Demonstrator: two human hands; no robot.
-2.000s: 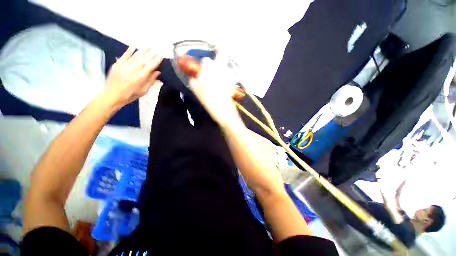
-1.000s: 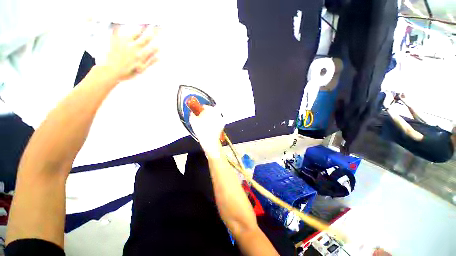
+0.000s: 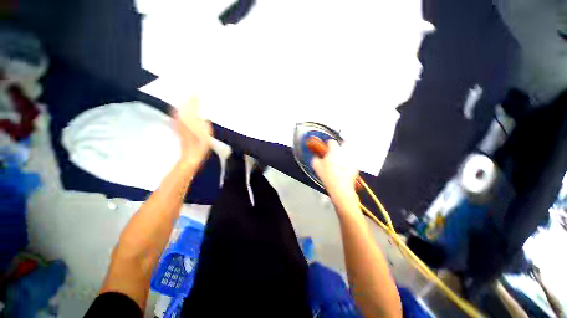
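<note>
A large white cloth piece [image 3: 280, 68] with jagged side edges lies spread on the black table cover [image 3: 102, 81]. My right hand [image 3: 337, 166] is shut on the steam iron's orange-brown handle; the iron [image 3: 306, 144] sits at the cloth's near edge, right of centre, its tip pointing away. My left hand [image 3: 194, 133] is blurred at the cloth's near left edge; whether its fingers hold the edge cannot be told. A smaller rounded white piece [image 3: 124, 146] lies left of my left hand.
A yellow hose [image 3: 423, 267] runs from the iron to the lower right. A white roll [image 3: 477, 174] stands at the right beside dark cloth. Blue baskets [image 3: 177, 264] are on the floor below. A person's arm [image 3: 513, 297] shows at the lower right.
The view has swung, so the cloth's jagged left edge and the rounded piece show. My left hand has come back from on top of the cloth to its near edge. The iron is nearer that edge.
</note>
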